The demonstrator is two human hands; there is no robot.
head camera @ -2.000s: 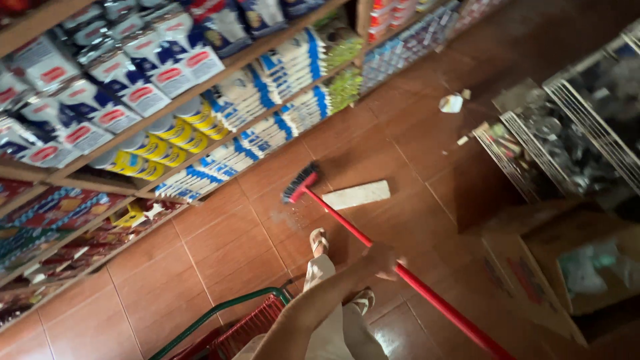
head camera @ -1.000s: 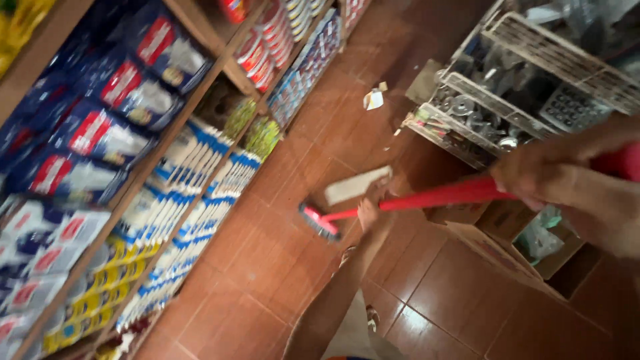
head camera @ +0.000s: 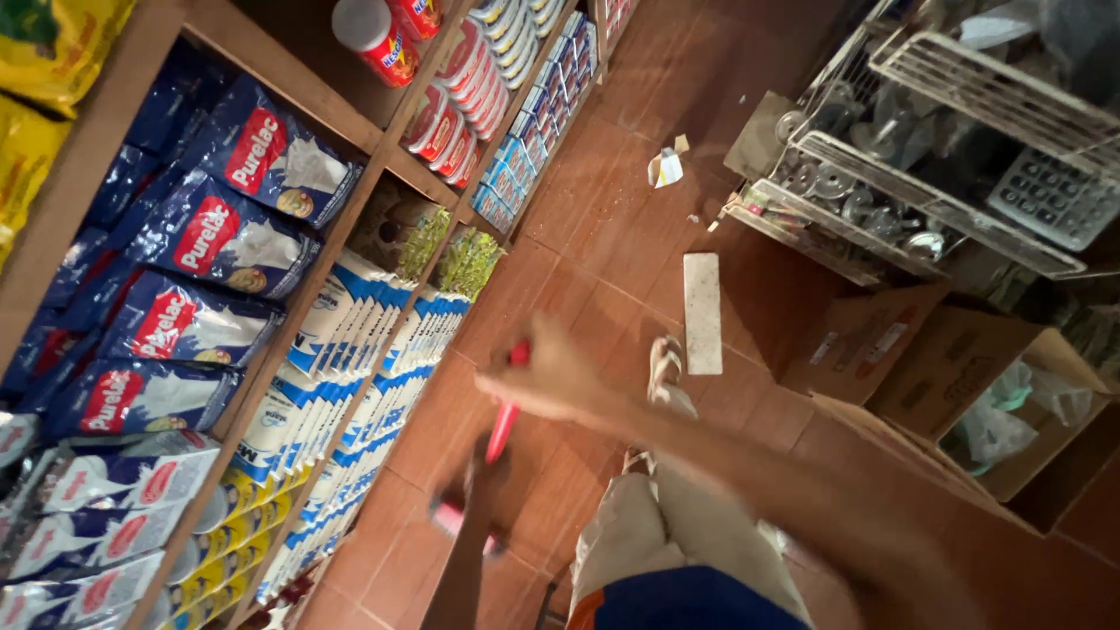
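A red broom handle (head camera: 501, 430) runs steeply down through the middle of the view. My right hand (head camera: 547, 372), blurred, is closed around its upper end. Lower down, my left hand (head camera: 486, 471) grips the same handle, also blurred. Beyond the left forearm, which partly hides it, the pink broom head (head camera: 451, 518) is over the tiled floor beside the shelves. A pale flat slab (head camera: 703, 313) lies on the tiles near my sandaled foot (head camera: 665, 363).
Wooden shelves (head camera: 372, 166) with blue milk-powder bags (head camera: 206, 229), cans and white-and-blue packets (head camera: 319, 337) line the left. To the right stand a wire rack (head camera: 927, 206) of metal parts and an open cardboard box (head camera: 945, 376) holding plastic bags. Paper scraps (head camera: 667, 166) lie on the floor.
My right hand has moved from the far right to the middle with the handle's upper end. The broom head has moved away from the pale slab toward the shelves. The view has shifted.
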